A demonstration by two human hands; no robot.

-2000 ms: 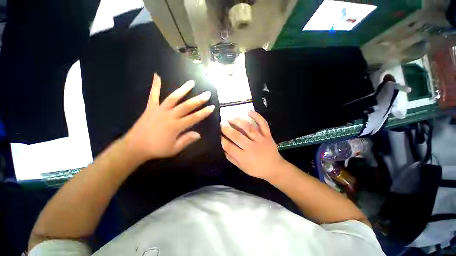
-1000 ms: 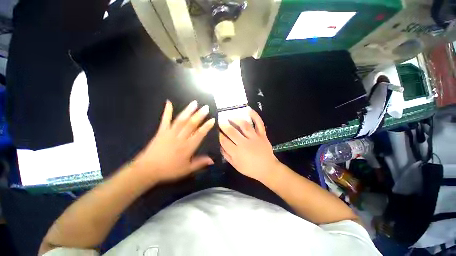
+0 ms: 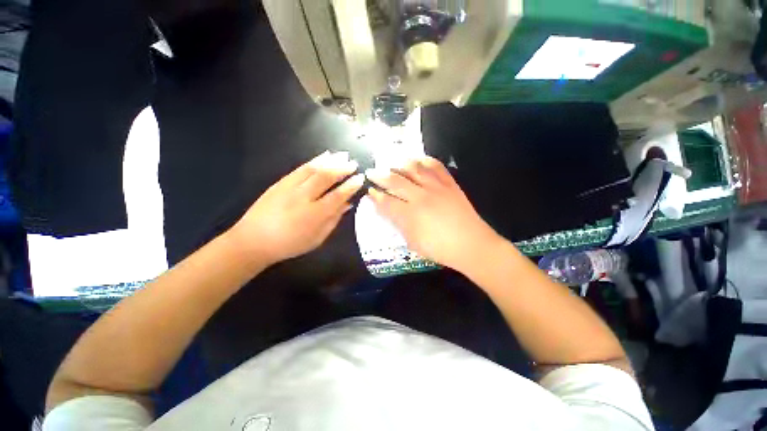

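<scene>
A large black panel [image 3: 227, 109] lies under the cream head of the sewing machine [image 3: 324, 42] and hangs over the table's front edge. My left hand [image 3: 298, 210] lies on it, fingertips just left of and in front of the presser foot [image 3: 391, 109]. My right hand [image 3: 429, 206] is beside it, fingers bent over the fabric edge in front of the needle area. The fingertips of both hands nearly touch. Glare hides what lies under the fingertips. A small black piece [image 3: 521, 164] lies flat right of the needle.
The green front panel [image 3: 505, 76] stands behind right. A folded black-and-white strip [image 3: 643, 202] hangs at the table edge. Clear bottles [image 3: 589, 265] are below right. White table surface [image 3: 84, 261] shows at left. Another black panel [image 3: 76, 168] lies far left.
My left hand has moved forward and right, close to my right hand. My right hand has moved slightly forward. The dark strip seen across the white area before is no longer visible.
</scene>
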